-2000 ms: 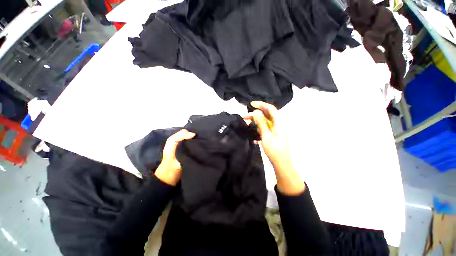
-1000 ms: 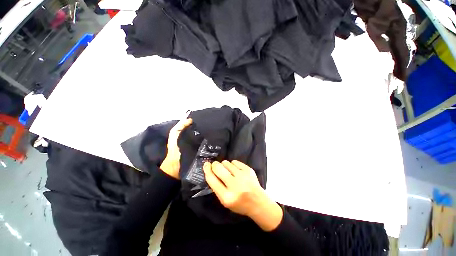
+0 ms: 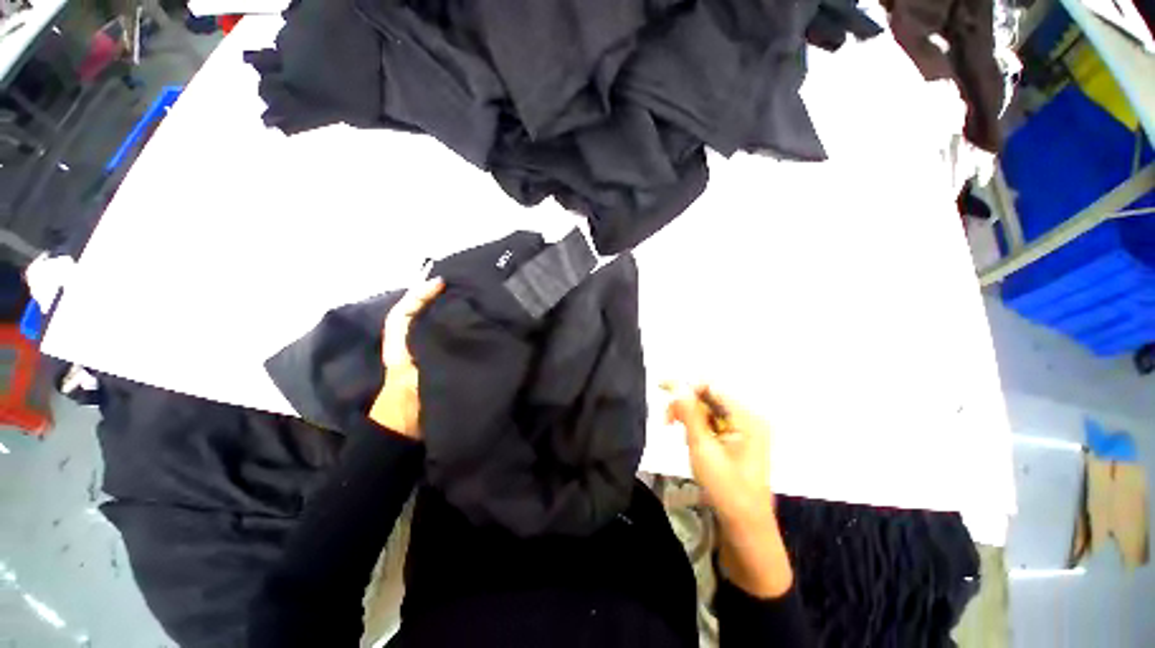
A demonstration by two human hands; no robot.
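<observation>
A black garment (image 3: 532,405) lies bunched over the table's near edge and my lap. A small pale mark (image 3: 505,260) and a greyish shiny strip, likely a label (image 3: 552,274), show at its top edge. My left hand (image 3: 404,361) holds the garment's left side, fingers partly hidden by cloth. My right hand (image 3: 725,437) is off the garment, to its right over the table's near edge, fingers curled around a small dark object, likely the snips (image 3: 713,408); its blades cannot be made out.
A large black garment pile (image 3: 557,101) lies across the far side of the white table (image 3: 836,329). A brown garment (image 3: 959,63) is at the far right. Black garments hang at the lower left (image 3: 203,506) and lower right (image 3: 874,570). Blue crates (image 3: 1077,215) stand right.
My right hand has moved off the garment to the right. The strip it was touching now stands up at the garment's top edge. My left hand keeps its hold. The whole view has shifted slightly.
</observation>
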